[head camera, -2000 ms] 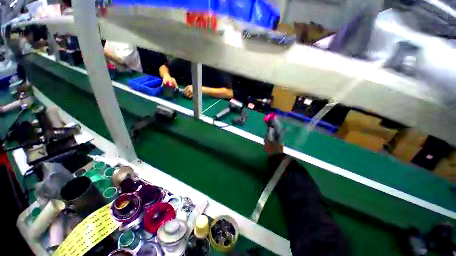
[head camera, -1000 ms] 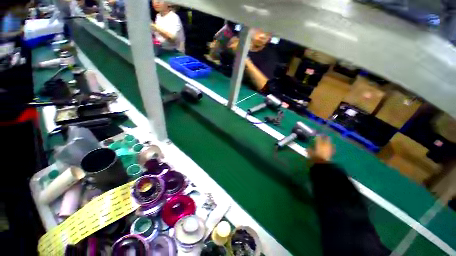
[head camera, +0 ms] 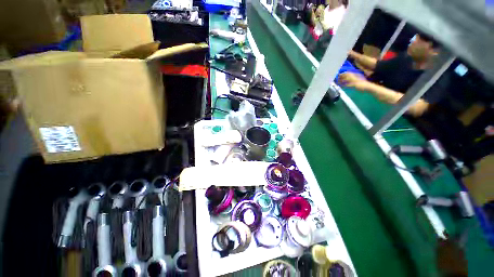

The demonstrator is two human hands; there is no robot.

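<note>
Silver-grey hair dryers with straight handles (head camera: 104,241) lie in rows in a black tray (head camera: 32,186) at the lower left. Another grey hair dryer (head camera: 463,204) lies on the green surface across the conveyor at the right, with a second dryer (head camera: 435,150) behind it. A dim, blurred brown shape at the lower right edge may be my right hand; its fingers and any hold cannot be made out. My left hand is not in view.
An open cardboard box (head camera: 89,111) stands behind the black tray. A white tray (head camera: 203,259) holds magenta, purple and teal rings and a pale strip. A white post (head camera: 331,70) rises beside the green conveyor (head camera: 325,162). A person (head camera: 406,70) sits across it.
The view has swung left, bringing in the box and the tray of dryers. The bare right hand and black sleeve seen earlier by the far dryer no longer show clearly.
</note>
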